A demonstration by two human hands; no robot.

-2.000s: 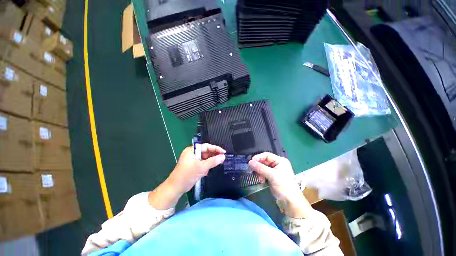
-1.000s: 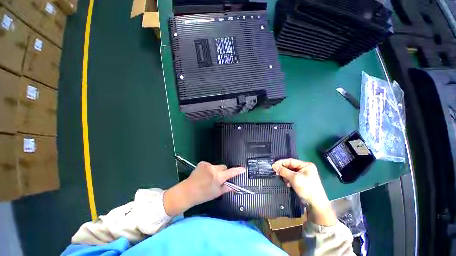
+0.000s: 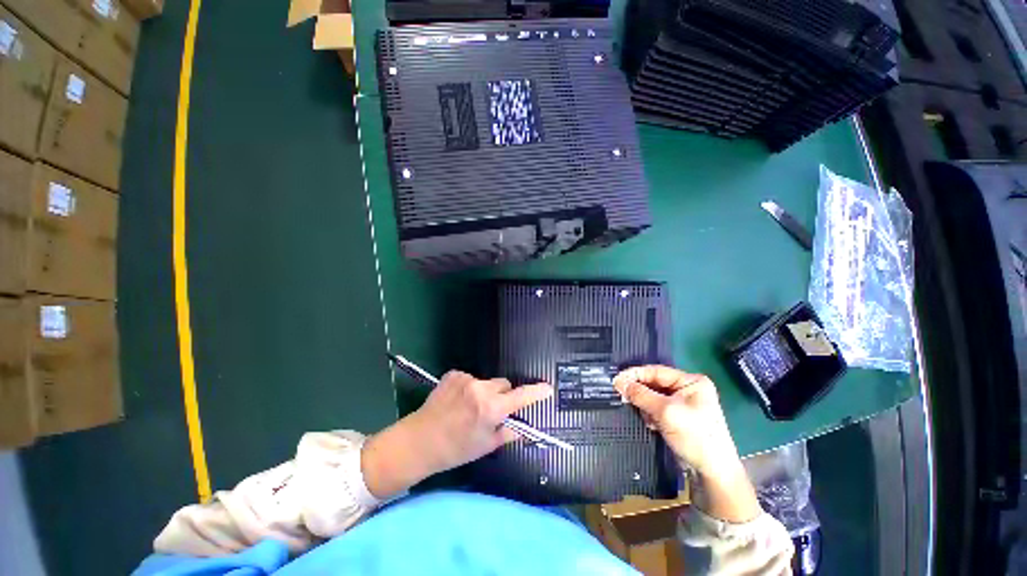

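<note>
A black ribbed rear cover lies in front of me on the green table. A black rating label with fine white print lies over its central area. My left hand holds a slim white and dark stick-like tool, and its index fingertip is at the label's left edge. My right hand pinches the label's right edge between thumb and finger. Whether the label is fully flat on the cover cannot be told.
A stack of covers stands beyond, another pile at far right. The label tray, a plastic bag and a small dark tool lie right. An open carton is below the near edge. Stacked cartons stand left.
The label has moved from near the cover's front edge to its central area. My left index finger has extended to it. Over the last second, the hands have hardly moved.
</note>
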